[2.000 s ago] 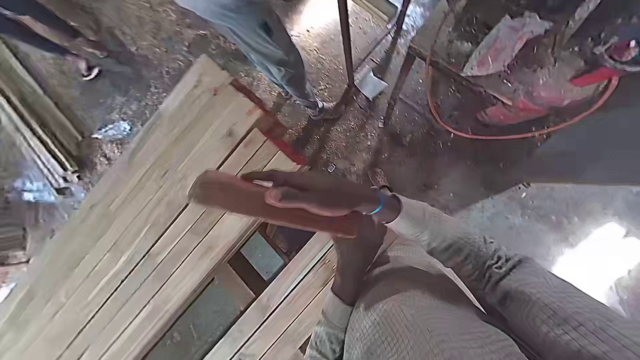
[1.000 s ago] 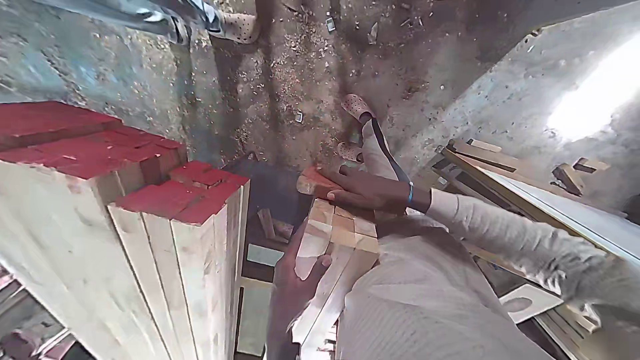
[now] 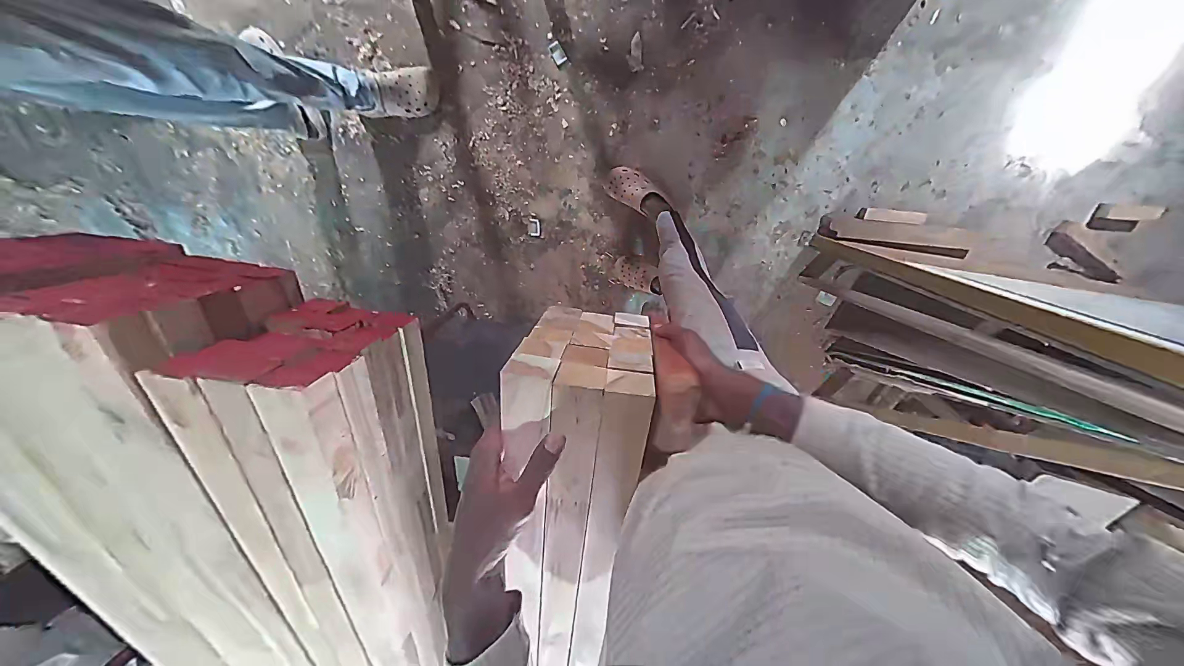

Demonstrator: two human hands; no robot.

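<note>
A stack of pale squared timber pieces [image 3: 578,435] runs lengthwise below me, its cut ends facing away from my body. My left hand [image 3: 495,518] lies against the stack's left side, thumb over the top face and fingers partly hidden. On the right side, my right hand [image 3: 698,375] grips a reddish-brown wooden block [image 3: 673,398] that stands against the stack near its end. A blue band circles my right wrist. To the left is a larger stack of timber with red-painted ends [image 3: 305,347].
Boards and frames [image 3: 980,342] are piled at the right, with short wood offcuts [image 3: 1082,252] beyond. Another person's leg and perforated shoe [image 3: 405,92] are at the upper left. Wood chips litter the concrete floor [image 3: 518,139].
The reddish-brown block, held across both hands two seconds ago, is now at the pale stack's right side in my right hand. My left hand has come to the stack's left side. The view has swung considerably.
</note>
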